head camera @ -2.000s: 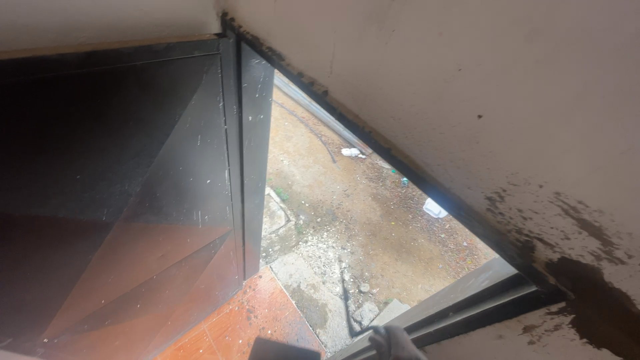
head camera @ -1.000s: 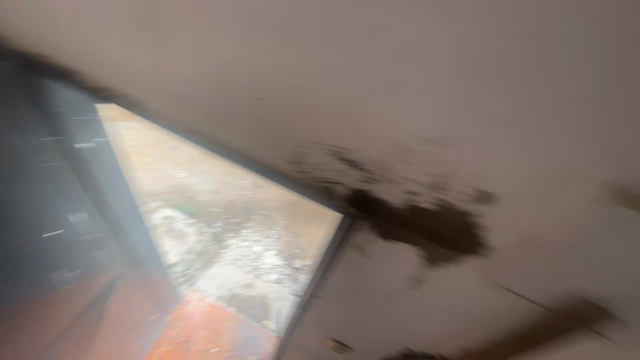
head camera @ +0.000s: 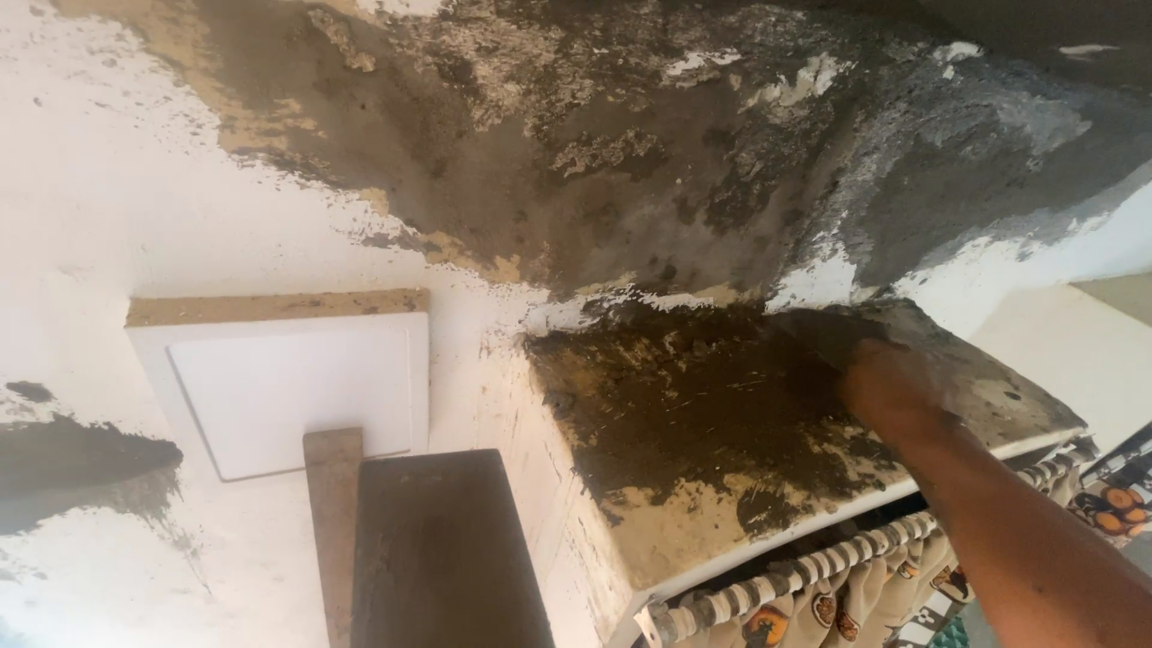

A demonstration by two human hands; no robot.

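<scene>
My right hand (head camera: 886, 382) reaches in from the lower right, over the top of a ledge (head camera: 684, 540) that juts from the wall. Its fingers are closed round what looks like a dark flat tool (head camera: 823, 333), blurred and low over the ledge near the wall. Dark wet-looking mortar (head camera: 711, 387) covers much of the ledge top, with pale paint showing near the front edge. Above it, a broad grey-brown mortar patch (head camera: 558, 180) spreads over the white wall. My left hand is out of view.
A white square panel (head camera: 297, 387) stands out from the wall on the left. Before it rise a narrow wooden piece (head camera: 333, 531) and a dark rectangular board (head camera: 441, 549). A patterned curtain (head camera: 828, 603) hangs on a rod (head camera: 801, 571) below the ledge's front edge. Another dark patch (head camera: 81, 468) marks the left wall.
The view has swung from a doorway with ground outside to the ledge and patched wall. My right hand now shows over the ledge.
</scene>
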